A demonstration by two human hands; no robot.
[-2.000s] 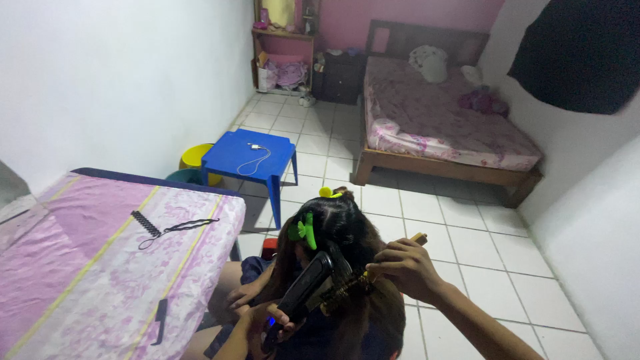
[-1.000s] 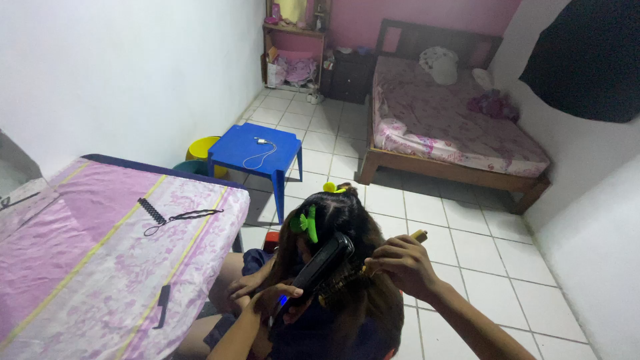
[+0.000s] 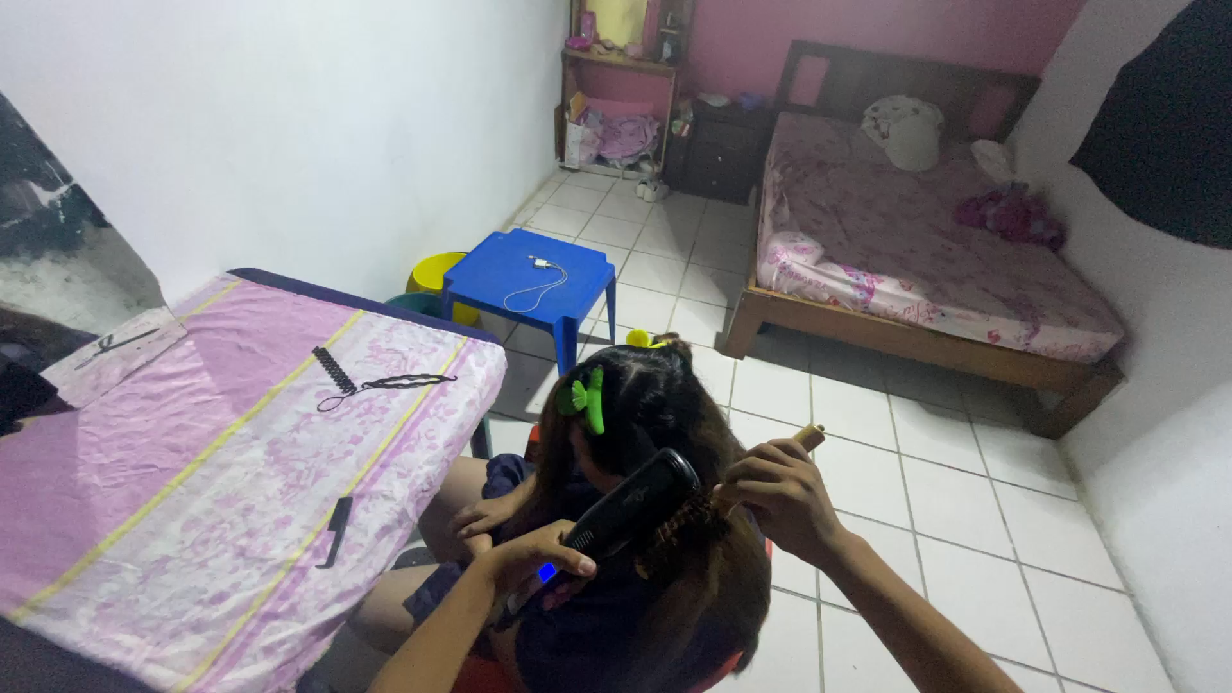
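Note:
My left hand (image 3: pixel 539 568) grips a black hair straightener (image 3: pixel 635 505) with a small blue light, its plates at the hair of a seated person. In my right hand (image 3: pixel 784 491) is a round hairbrush, its light wooden handle (image 3: pixel 810 438) sticking out past my fingers. The bristles (image 3: pixel 674 534) lie in the brown hair (image 3: pixel 722 606), right beside the straightener's end. A green hair clip (image 3: pixel 589 399) holds hair on the left side of the head, and a yellow clip (image 3: pixel 643 339) sits at the front. Whether hair lies between the plates cannot be told.
On the cloth-covered table (image 3: pixel 221 462) at left are a black comb (image 3: pixel 336 531), a black braided hair tool (image 3: pixel 385 382) and a mirror-like panel. A blue plastic table (image 3: pixel 529 279) bears a white cable (image 3: pixel 539 284). A bed (image 3: pixel 924 250) stands at back right.
The straightener and my left hand have moved slightly up and to the right since the earliest frame, closer to the brush. My right hand still holds the brush.

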